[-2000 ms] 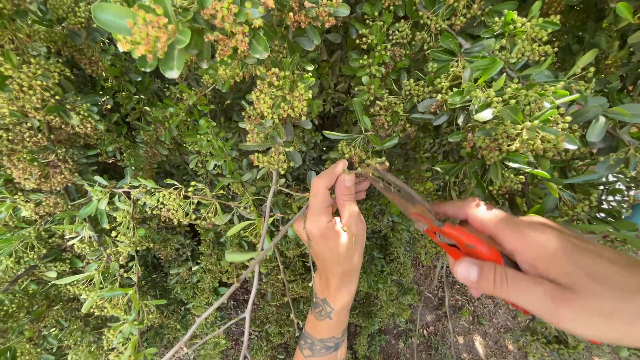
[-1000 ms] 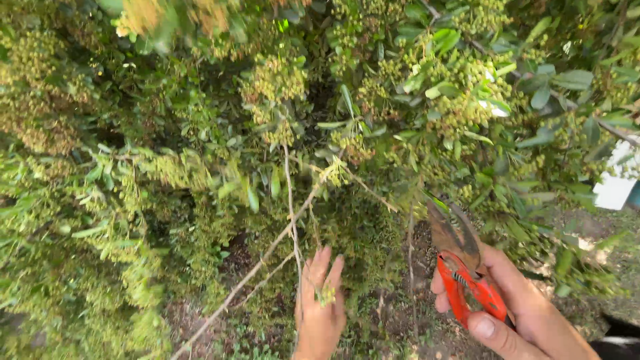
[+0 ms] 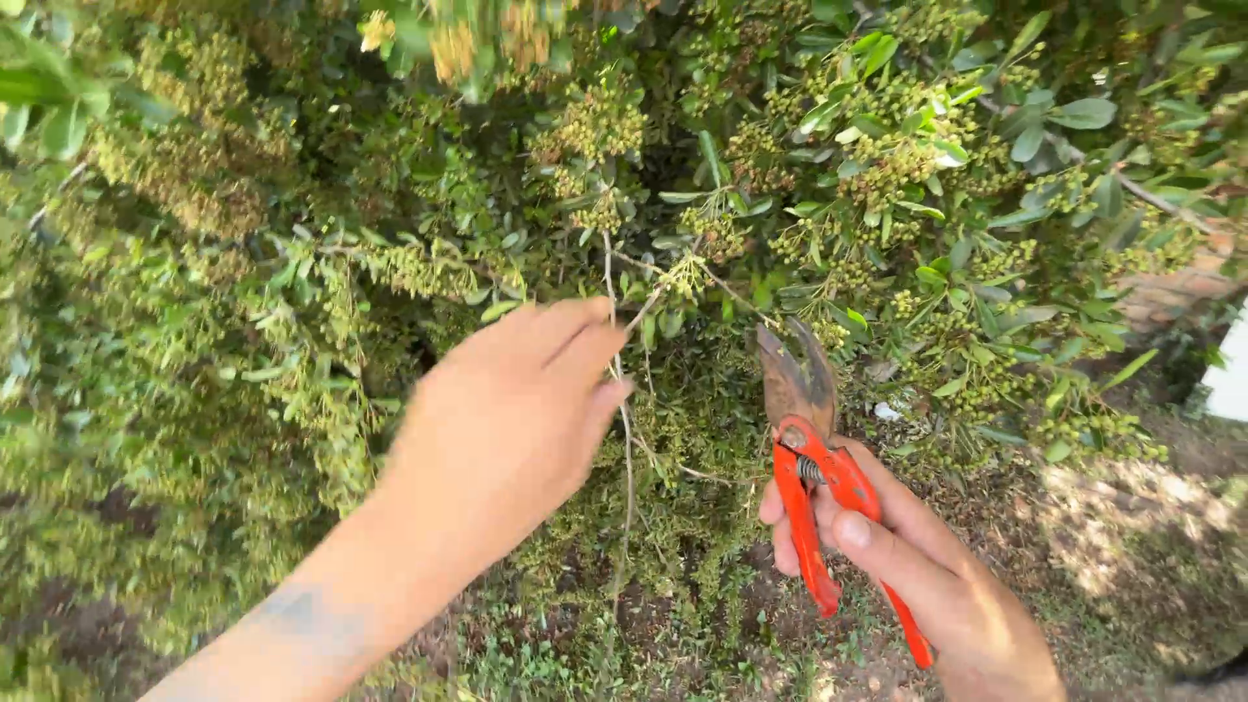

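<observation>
My left hand [image 3: 507, 400], slightly blurred, reaches in from the lower left, its fingertips at a thin bare branch [image 3: 626, 439] of the shrub; whether they grip it is unclear. A second stem slants up from the fingers to a small cluster of pale green buds [image 3: 687, 276]. My right hand [image 3: 916, 556], at the lower right, holds red-handled pruning shears [image 3: 809, 468] with the blades pointing up and parted. Their worn, rusty-looking blades stand just below the leafy twigs, and the spring shows between the handles.
Dense shrub foliage [image 3: 322, 370] with clusters of small green and brownish berries fills most of the view. A thicker branch [image 3: 1155, 195] crosses at the upper right. Soil with dappled light [image 3: 1102, 526] lies below right, and a white object [image 3: 1230, 370] stands at the right edge.
My left hand has moved up from low beside the branches to the thin branch. Two seconds ago the shears were at my left fingertips; they are now apart from them, blades upward.
</observation>
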